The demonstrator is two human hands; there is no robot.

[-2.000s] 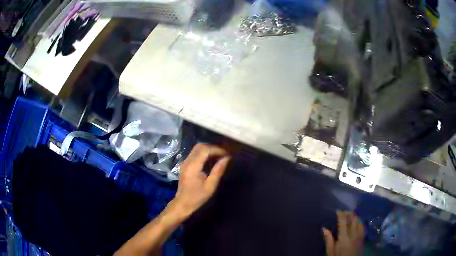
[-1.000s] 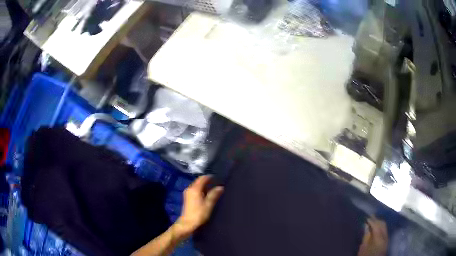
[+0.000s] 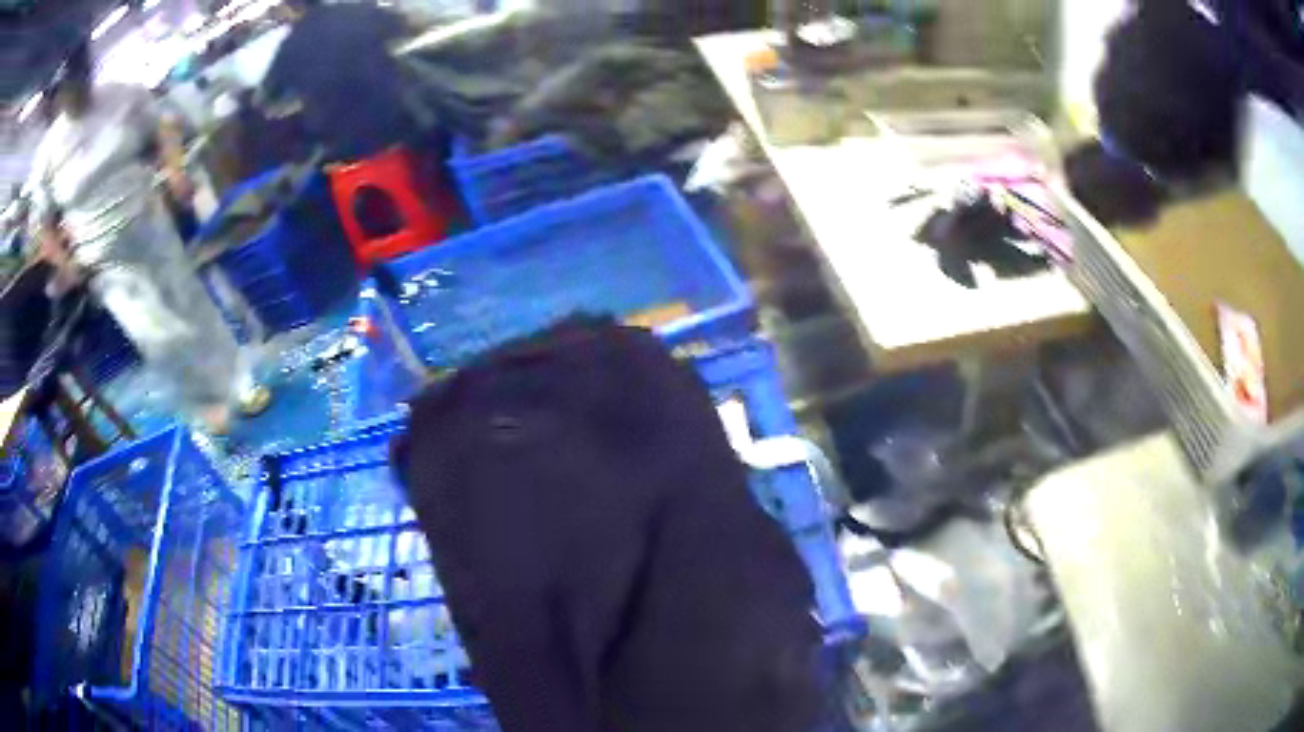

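Note:
A large dark cloth (image 3: 601, 501) lies over the blue crates in the middle of the view and runs off the bottom edge. The picture is blurred by head movement. Neither my left hand nor my right hand is in the picture. The corner of the white machine table (image 3: 1144, 572) shows at the lower right. The sewing machine is out of view.
Blue crates (image 3: 343, 572) stand below and left of the cloth. A red stool (image 3: 386, 205) and two people, one in pale clothes (image 3: 122, 215), are further back. At right are another white table (image 3: 872, 258) with dark pieces, a white plastic basket (image 3: 1144, 315) and crumpled clear plastic (image 3: 958, 594).
The view has swung left, away from the machine, towards the crates and floor. Both hands, visible earlier at the dark cloth below the table edge, have left the picture.

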